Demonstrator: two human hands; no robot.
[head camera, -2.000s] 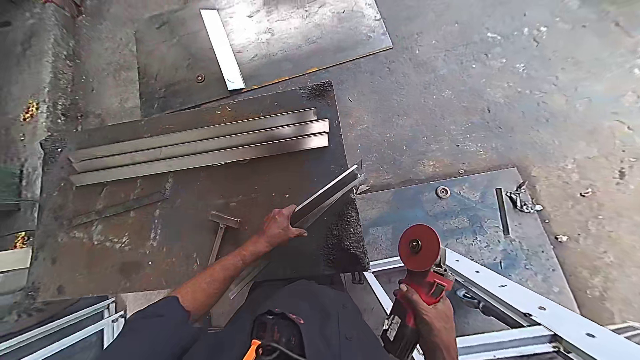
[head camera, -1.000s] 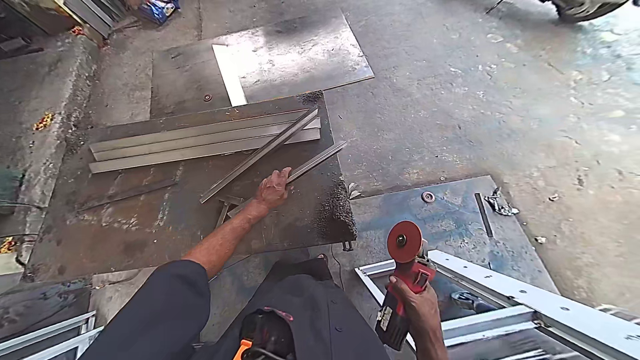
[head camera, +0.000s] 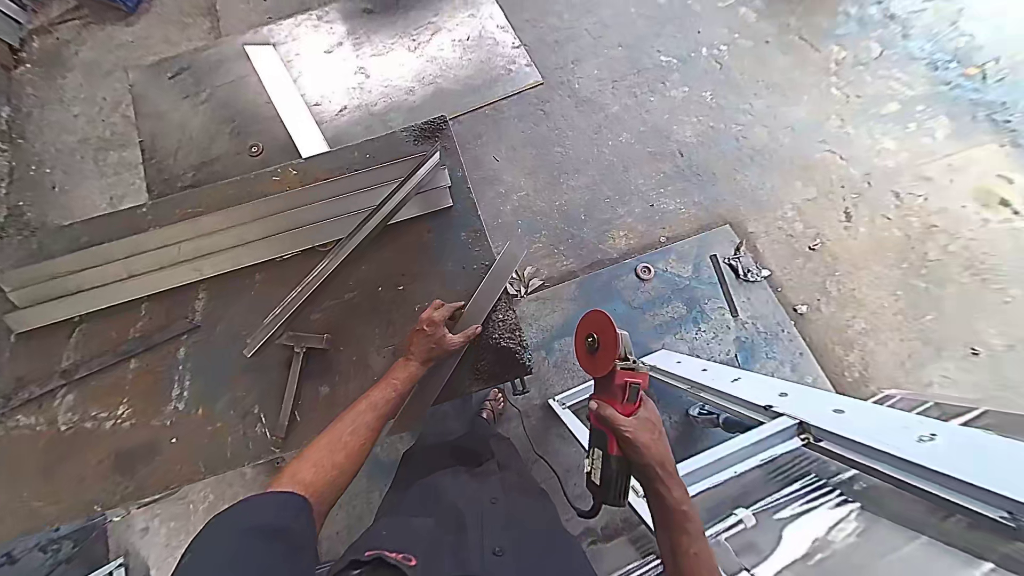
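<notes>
My left hand (head camera: 438, 332) grips a metal angle bar (head camera: 480, 300) near the right edge of the steel work table (head camera: 344, 312), its far end pointing up and right. My right hand (head camera: 636, 432) holds a red and black corded angle grinder (head camera: 614, 424) by its body, its red disc (head camera: 597, 342) upward and apart from the bar. Another metal bar (head camera: 344, 252) lies slantwise, its far end over several long metal strips (head camera: 224, 240) side by side on the table. A T-shaped metal piece, like a hammer (head camera: 294, 380), rests left of my left forearm.
A white-painted metal frame (head camera: 840, 410) stands at the right, near the grinder. Behind it a metal plate (head camera: 680, 296) lies on the floor with a small round disc (head camera: 644, 272). Another sheet (head camera: 408, 64) lies beyond the table. The grinder's cord (head camera: 544, 456) hangs by my legs.
Two seconds ago my left hand held bars together at the table's right side; one bar now lies slantwise across the strips. The grinder has stayed in my right hand. The view has shifted.
</notes>
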